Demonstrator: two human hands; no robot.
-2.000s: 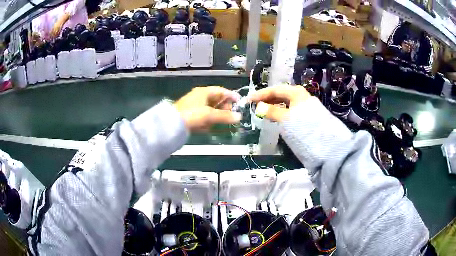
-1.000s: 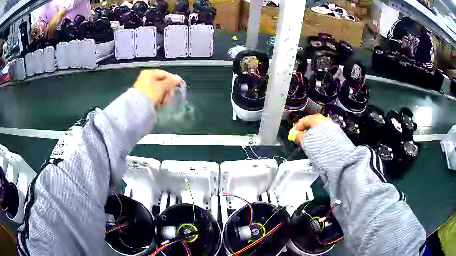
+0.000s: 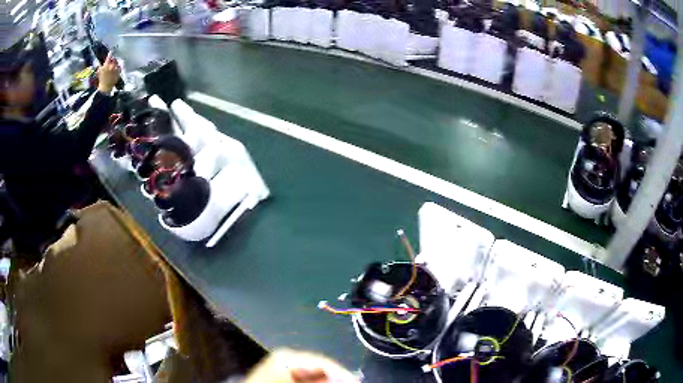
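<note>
Camera base housings stand in a row at the lower right, open side up; the nearest one [image 3: 401,318] is a white shell with a black inside, a yellow ring and red, blue and yellow wires with small white plugs. White mounting brackets [image 3: 457,239] stand behind the bowls. My left hand [image 3: 299,368] is blurred and cut off by the bottom edge, left of the nearest housing and not touching it; its fingers and anything in them cannot be made out. My right hand is not in view.
More part-assembled cameras [image 3: 183,191] stand on the bench at left, beside a person in dark clothes [image 3: 45,149]. A brown carton [image 3: 90,299] is at lower left. A white rail [image 3: 389,173] crosses the bench. A white post [image 3: 650,187] and further units are at right.
The view has swung left, so the housings now sit further right. My left hand has dropped from above the bench to the bottom edge. My right hand has gone out of view.
</note>
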